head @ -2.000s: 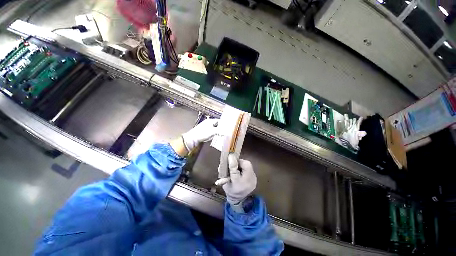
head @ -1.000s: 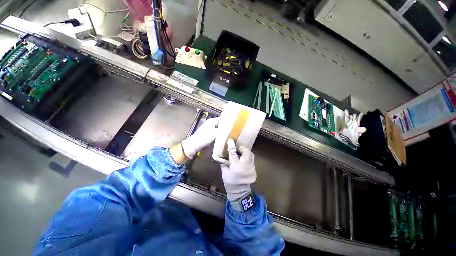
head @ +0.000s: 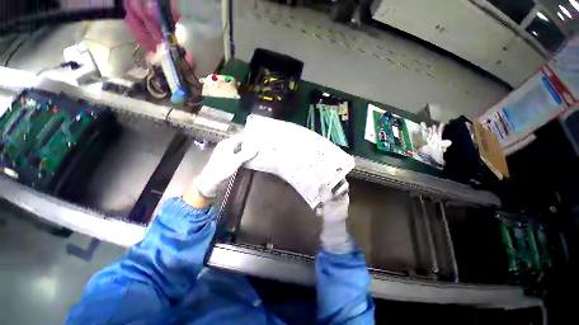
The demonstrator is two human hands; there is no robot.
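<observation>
A white printed paper sheet (head: 292, 155) is held up, slightly curved, above the conveyor. My left hand (head: 222, 164), in a white glove, grips its left end. My right hand (head: 334, 206), also gloved in white, grips its lower right corner. The print on the sheet is too blurred to read. The fingertips behind the sheet are partly hidden.
The conveyor rail (head: 279, 257) runs across below. Circuit boards (head: 41, 136) sit at far left, others (head: 525, 244) at right. On the green shelf stand a button box (head: 220, 86), a parts bin (head: 273, 86), a strip tray (head: 330, 120), a spare board (head: 392, 133) and loose gloves (head: 432, 143).
The folded sheet with an orange-yellow band on it is now opened out, and the band no longer shows. My right hand has moved right. The view has shifted slightly.
</observation>
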